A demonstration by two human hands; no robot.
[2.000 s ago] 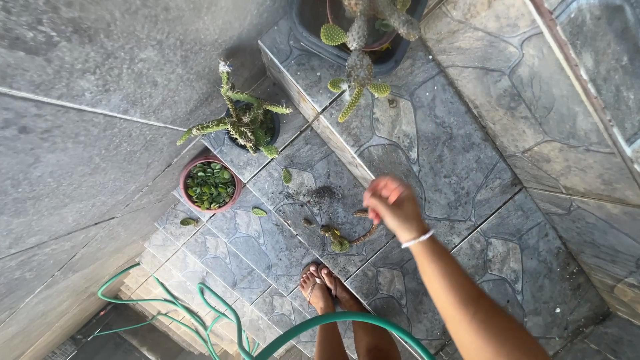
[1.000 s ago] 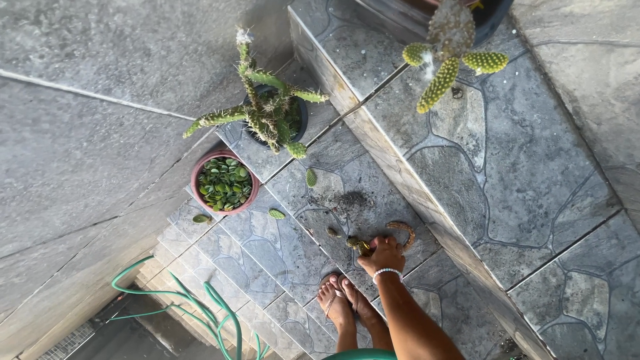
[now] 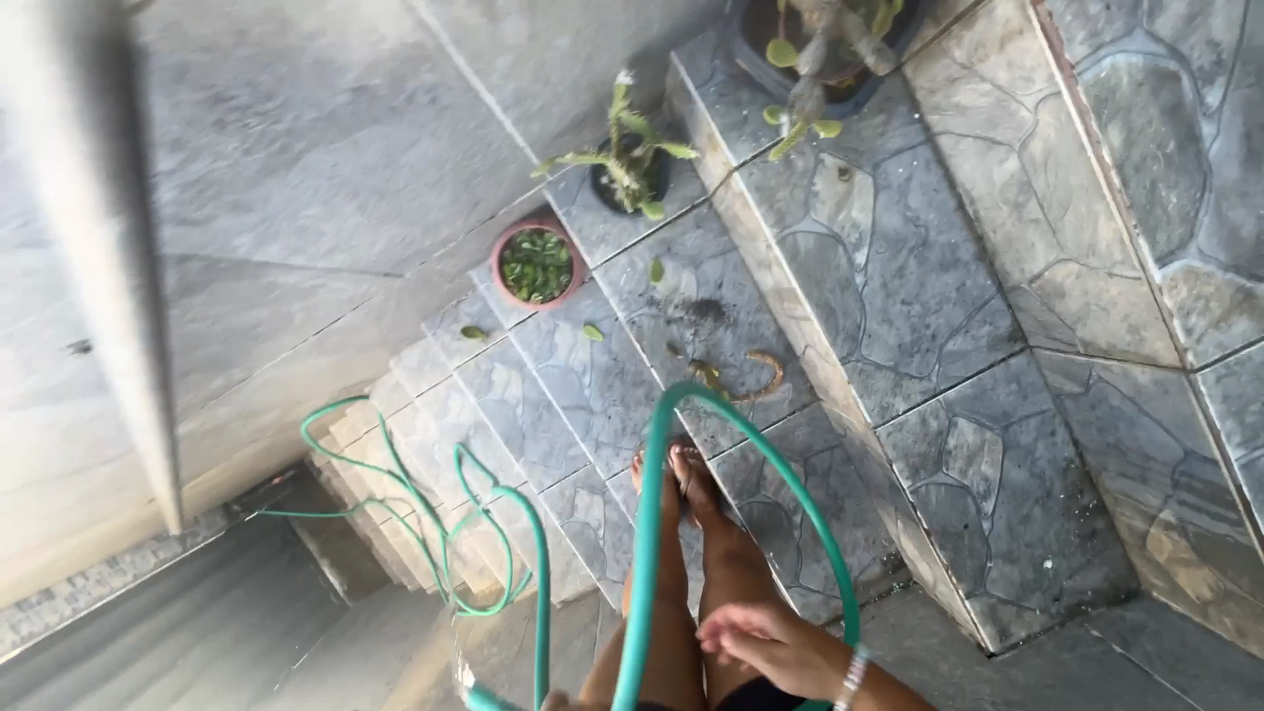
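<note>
My right hand (image 3: 755, 637), with a beaded bracelet at the wrist, is over my thighs at the bottom, fingers apart and nothing in them. A green garden hose (image 3: 647, 553) loops up beside it and in front of my legs. Of my left hand only a blurred bit of skin (image 3: 558, 701) shows at the bottom edge, by the hose; what it holds is hidden. Beyond my feet, a curved brown dried stem (image 3: 765, 380) with a wilted cactus pad (image 3: 703, 373) lies on the step, near scattered dark soil (image 3: 706, 311).
Stone-patterned tiled steps (image 3: 543, 395) descend at left beside a wall. On them stand a pink pot of small leafy plants (image 3: 536, 265), a spiny potted cactus (image 3: 627, 173) and a larger potted cactus (image 3: 810, 59). Loose green pads (image 3: 592, 332) lie about. More hose (image 3: 395, 474) trails down the steps.
My right hand was down at the cactus piece on the step a second ago; now it is back near my thighs, off that piece. More of the hose loop shows in front of my legs.
</note>
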